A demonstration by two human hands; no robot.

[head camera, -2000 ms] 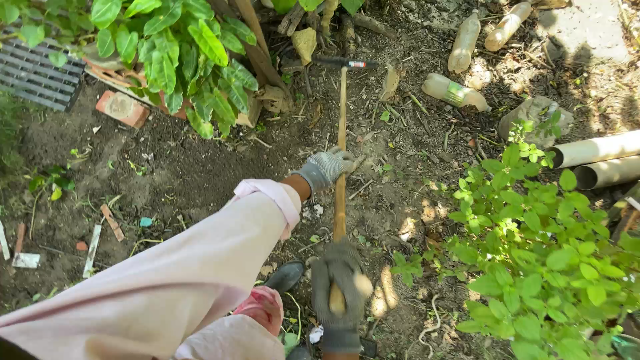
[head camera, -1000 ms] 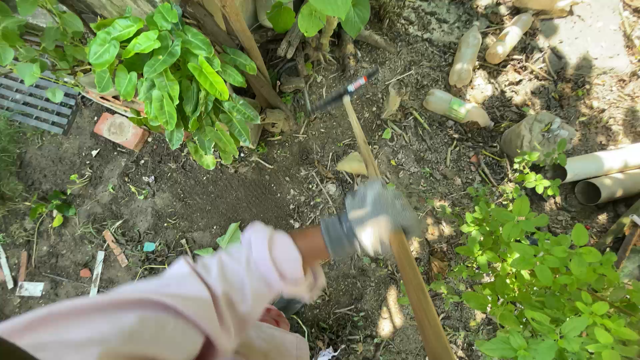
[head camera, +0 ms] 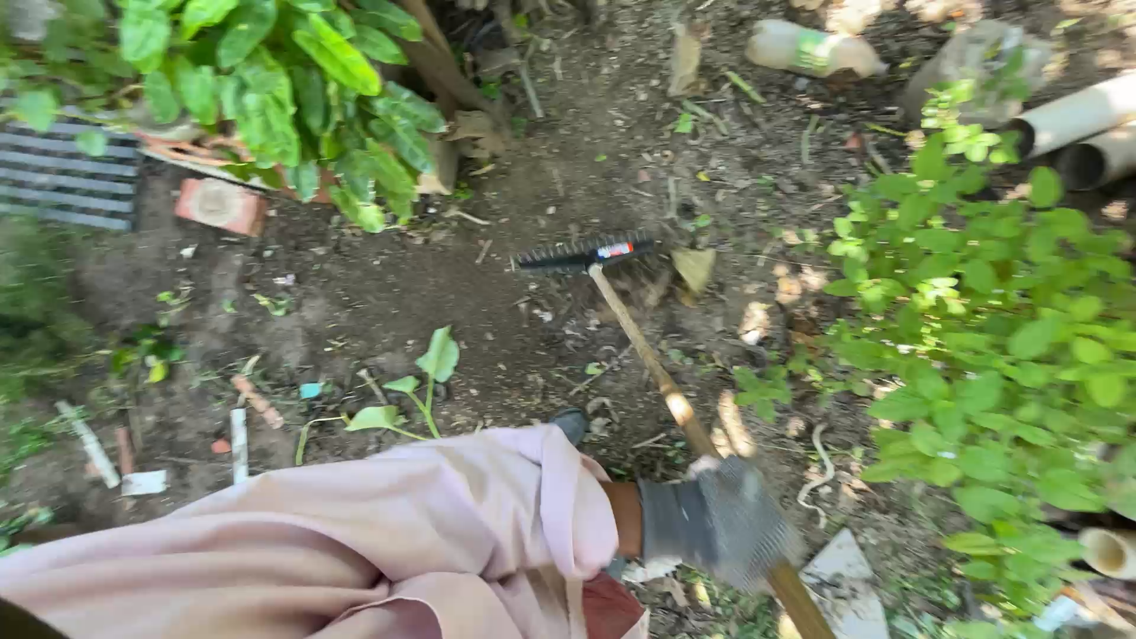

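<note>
A garden rake has a black toothed head [head camera: 581, 255] with a red and white sticker and a long wooden handle [head camera: 648, 355]. Its head rests on or just over the dark soil, beside a dry yellowish leaf [head camera: 694, 268]. My left hand [head camera: 732, 524], in a grey knitted glove and slightly blurred, is closed around the lower part of the handle. The pink sleeve [head camera: 426, 515] runs to it from the lower left. The handle runs on past the hand and out at the bottom edge. My right hand is outside the frame.
A red brick [head camera: 220, 206] and a plastic grate [head camera: 71, 173] lie at upper left near a leafy plant [head camera: 284, 98]. On the right are a green bush [head camera: 1003, 337], pale pipes [head camera: 1083, 115] and a plastic bottle [head camera: 812, 51]. Broken strips [head camera: 240, 444] lie at lower left.
The rake head has come from the top of the view closer to my feet. My right hand, seen on the handle two seconds ago, has gone out of view. The view has shifted.
</note>
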